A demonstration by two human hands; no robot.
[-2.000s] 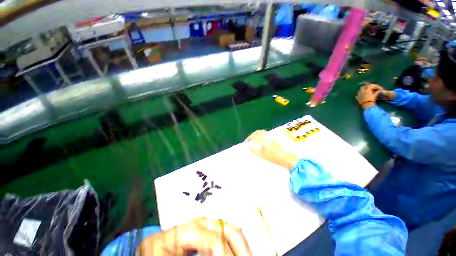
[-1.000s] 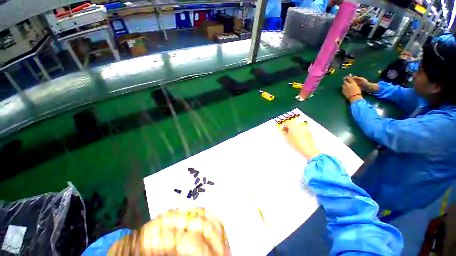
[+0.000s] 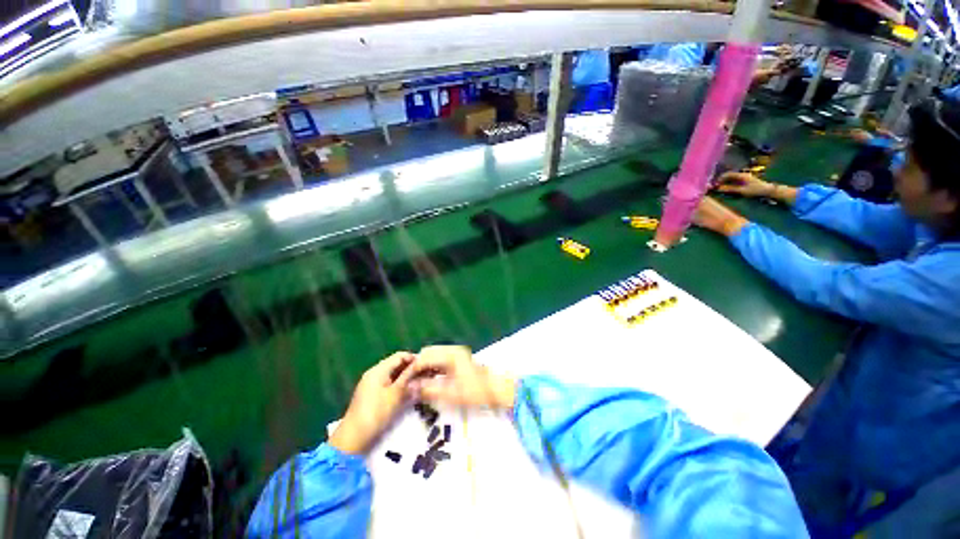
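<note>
My left hand point(image 3: 373, 404) and my right hand point(image 3: 455, 377) meet at their fingertips above the white board's point(image 3: 716, 387) left part. The right hand is blurred. Whether a small part is between the fingers cannot be told. A loose pile of small black parts point(image 3: 430, 461) lies on the board just below my hands, and some lie right under the fingers. Two short rows of yellow units point(image 3: 638, 300) lie at the board's far right corner, the back row with dark and silvery ends.
A black parts bag point(image 3: 111, 490) is at the lower left. Single yellow units point(image 3: 574, 247) lie on the green belt point(image 3: 305, 316). A pink-wrapped post point(image 3: 703, 142) stands behind the board. A person in a blue smock point(image 3: 842, 263) works at the right. A shelf edge point(image 3: 368, 53) crosses above.
My right hand has left the yellow units and come back left. My left hand has moved up from the board's near edge, and the two hands now meet. The view has shifted.
</note>
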